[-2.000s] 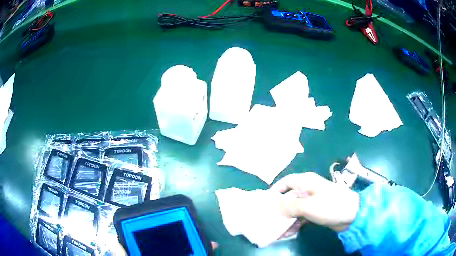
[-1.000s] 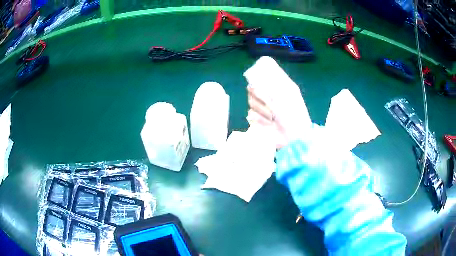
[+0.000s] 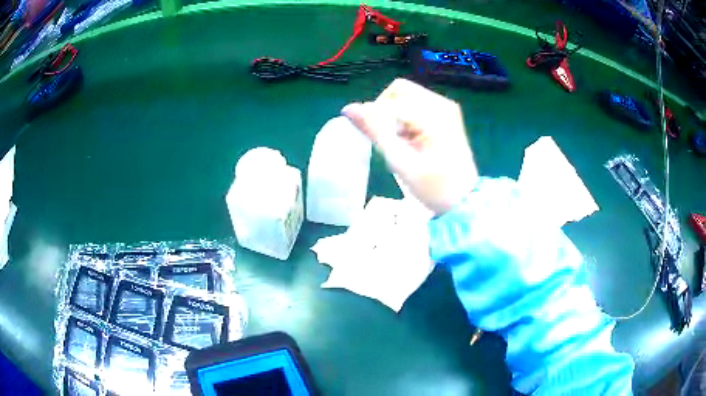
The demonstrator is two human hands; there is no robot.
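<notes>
My right hand (image 3: pixel 422 147), in a light blue sleeve, is raised over mid-bench. It is overexposed and seems closed on white wiping paper (image 3: pixel 433 100). One finger is at the top of the taller white bottle (image 3: pixel 338 174); whether it touches is unclear. A squat white bottle (image 3: pixel 265 205) stands to the left. A battery tester (image 3: pixel 251 367) with a blue face and dark screen opening is cut off by the bottom edge. My left hand is not visible. Black-framed lens panels in clear film (image 3: pixel 139 309) lie left of the tester.
Ragged white paper (image 3: pixel 379 251) lies mid-bench, another piece (image 3: pixel 553 182) to its right. A brass tip (image 3: pixel 475 337) shows beside my sleeve. A pale hose (image 3: pixel 664 178) and film strip (image 3: pixel 646 193) are at right. Another tester (image 3: pixel 460 68) with leads and red clamps (image 3: pixel 563 75) lie at the back.
My right hand has gone from the near bench, with the paper, up to mid-bench, then left towards the taller bottle's top. The near tester stays low in view.
</notes>
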